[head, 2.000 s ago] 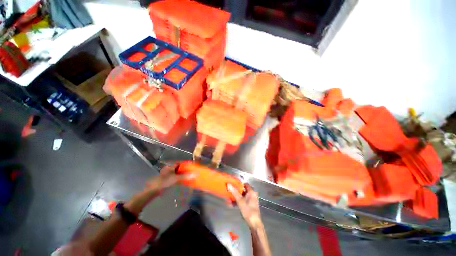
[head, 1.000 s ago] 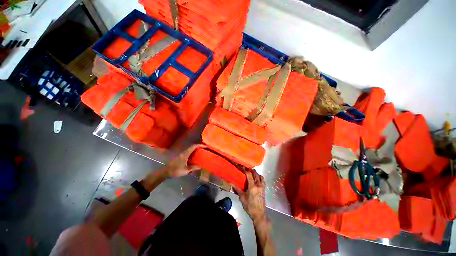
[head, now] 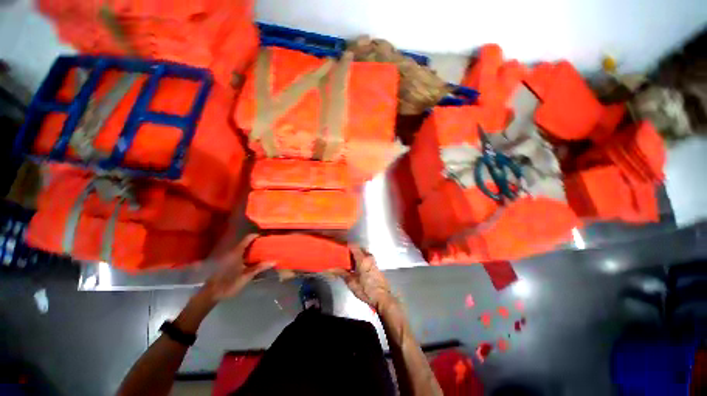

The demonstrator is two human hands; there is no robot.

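A stack of orange cut pieces [head: 298, 254] is held level between my two hands at the side table's front edge. My left hand [head: 230, 267] grips its left end and my right hand [head: 369, 277] grips its right end. Right behind it on the table lie two more orange stacks [head: 301, 207], one behind the other. Behind those stands a larger orange bundle with tan ties [head: 329, 100]. The picture is slightly blurred, and the fingers under the held stack are partly hidden.
A blue grid-like frame [head: 116, 116] lies on orange stacks at the left. Scissors [head: 498, 172] lie on grey material among orange pieces at the right. Tan strips [head: 407, 77] are bunched at the back. Red scraps [head: 486, 317] lie on the floor; a blue tub [head: 647, 360] is lower right.
The view has turned and shifted right, so the table now runs nearly level. The held stack has come from in front of the table to its edge, close against the two small stacks.
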